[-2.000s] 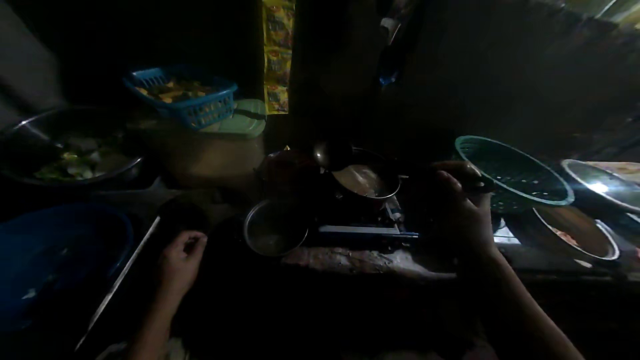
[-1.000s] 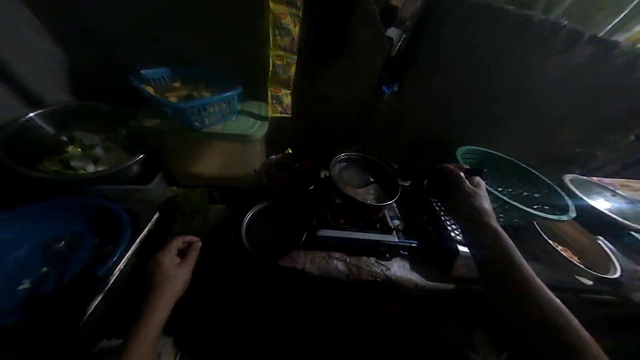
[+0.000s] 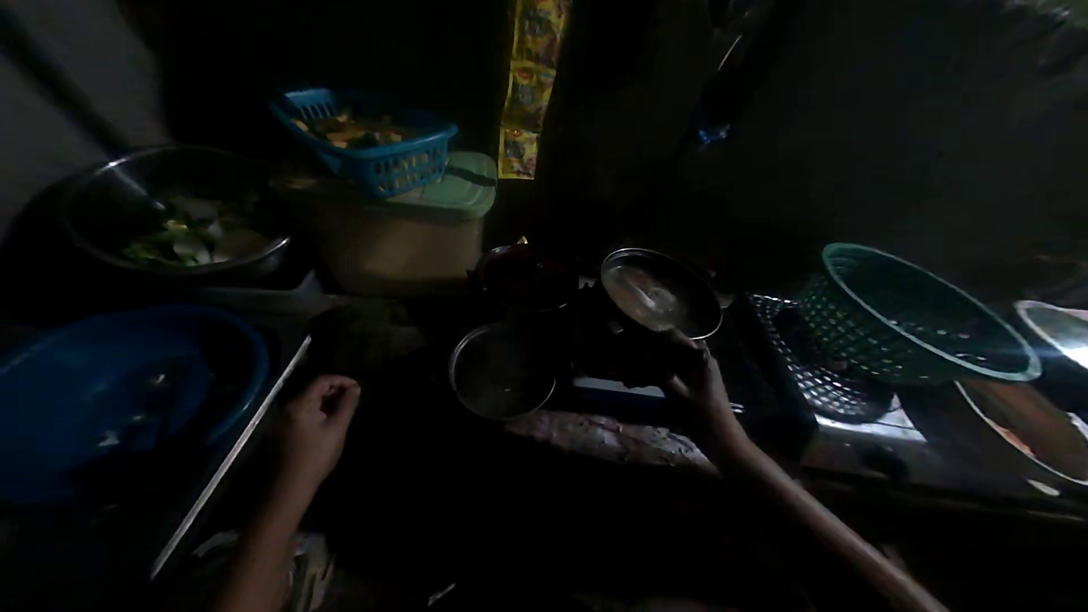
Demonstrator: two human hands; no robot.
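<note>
My right hand [image 3: 701,382] is at the near edge of a metal pan [image 3: 659,293] with liquid in it, over the stove [image 3: 616,389]. Its fingers are bent, but darkness hides whether they grip the pan's handle. Nothing shows in my left hand [image 3: 321,421], which hangs with curled fingers right of a blue plastic basin [image 3: 229,374]. Between the hands sits a round metal pot [image 3: 503,374], its inside dim. A dark reddish pan [image 3: 523,276] is behind that pot.
A metal bowl of cut greens [image 3: 191,234] stands at the left. Behind, a blue basket [image 3: 399,161] rests on a lidded plastic container [image 3: 408,242]. Yellow sachets [image 3: 529,93] hang at the back. A green colander [image 3: 922,327] and a dish [image 3: 1028,433] are at the right.
My right hand has moved left, from beside the colander to the near side of the pan. The pan now looks tilted. My left hand remains near the blue basin.
</note>
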